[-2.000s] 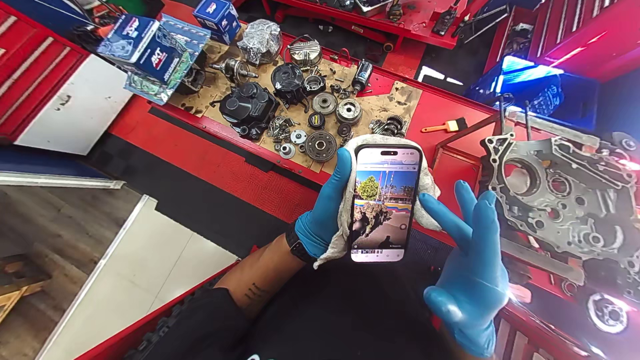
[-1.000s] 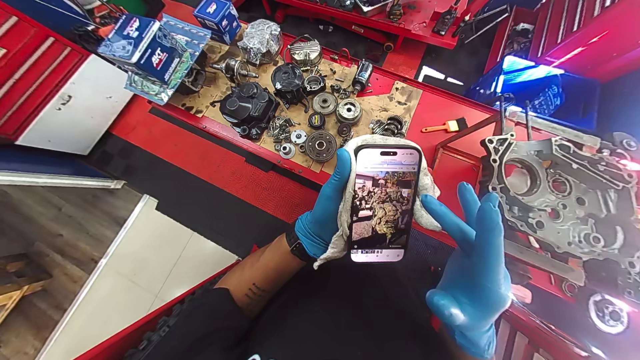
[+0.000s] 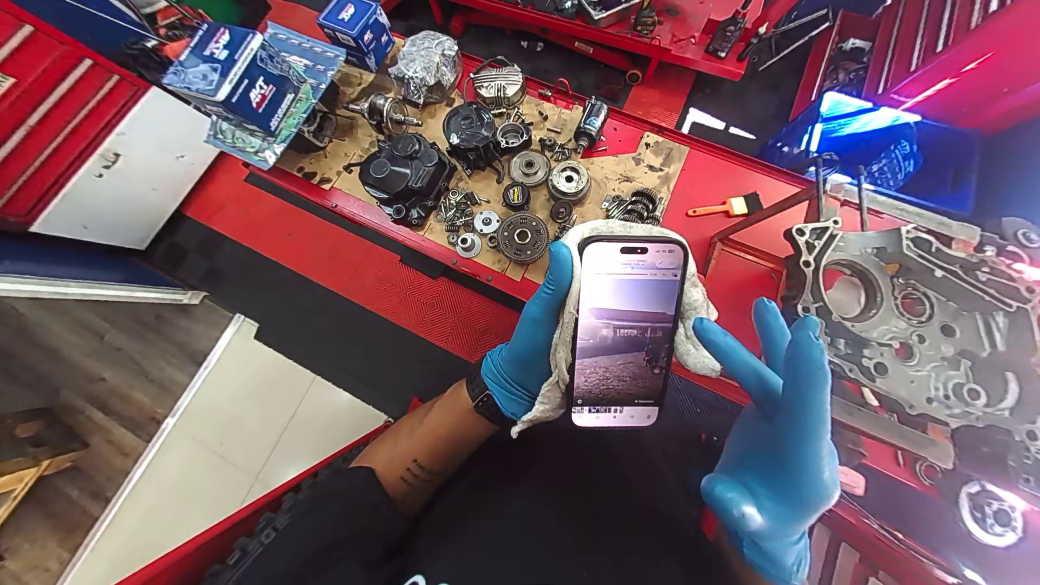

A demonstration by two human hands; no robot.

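My left hand (image 3: 528, 341), in a blue glove, holds a smartphone (image 3: 626, 333) upright with a whitish rag (image 3: 700, 313) behind it. The lit screen shows an outdoor picture. To the right of the phone, my right hand (image 3: 772, 439), also gloved in blue, is held palm up with its fingers spread and nothing in it. Its index fingertip is close to the rag's right edge; whether they touch I cannot tell. An engine crankcase half (image 3: 926, 317) of grey metal lies beyond my right fingers.
Stained cardboard (image 3: 658, 162) on the red bench bears a black engine cover (image 3: 406, 175), a clutch basket gear (image 3: 522, 237), other gears and bolts. A paintbrush (image 3: 723, 205) lies right of the cardboard. Blue boxes (image 3: 272, 93) stand at the upper left.
The picture on the phone screen has changed, from people outdoors to a wide open scene. Both hands have stayed about where they were.
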